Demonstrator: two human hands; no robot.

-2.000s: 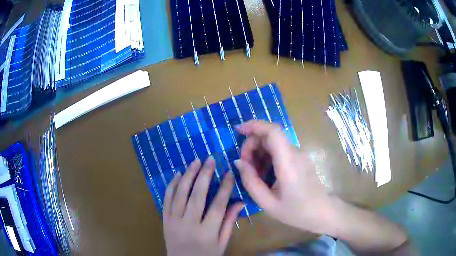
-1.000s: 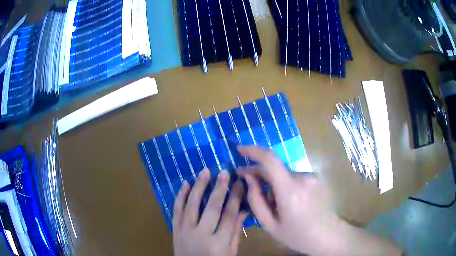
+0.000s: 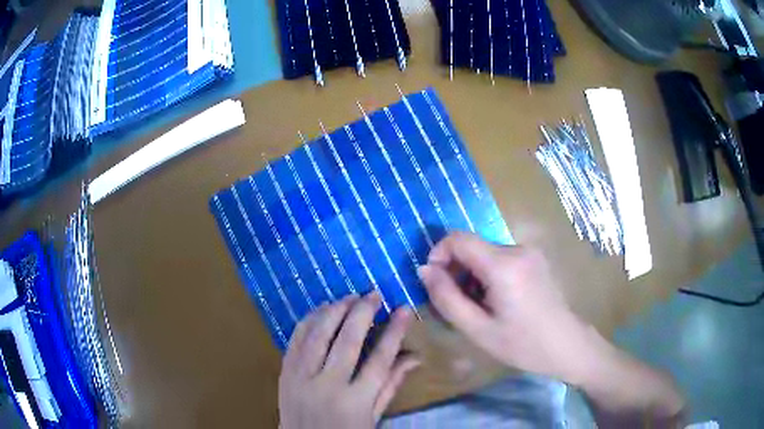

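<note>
A blue solar cell string [image 3: 335,201] with thin silver tabbing ribbon lines lies tilted on the brown tabletop. Ribbon ends poke past its far edge. My left hand [image 3: 343,360] lies at its near edge, palm down, fingers spread, fingertips on the cells. My right hand [image 3: 503,293] is over the near right part, thumb and index finger nearly together close to a ribbon line. Whether a ribbon is between these fingertips cannot be told. The hands hide much of the near edge.
Dark tabbed cell stacks [image 3: 343,33] lie behind. Finished panels [image 3: 151,59] are upper left, beside a white strip [image 3: 172,147]. Long wires [image 3: 84,310] and a blue tray [image 3: 63,369] are left. Short ribbon pieces [image 3: 582,188], a white strip [image 3: 622,184] and a black holder [image 3: 694,142] are right.
The cell string has slid away from me and a little left, while the whole view has also shifted. My hands now sit nearer its near edge, and more cell surface shows.
</note>
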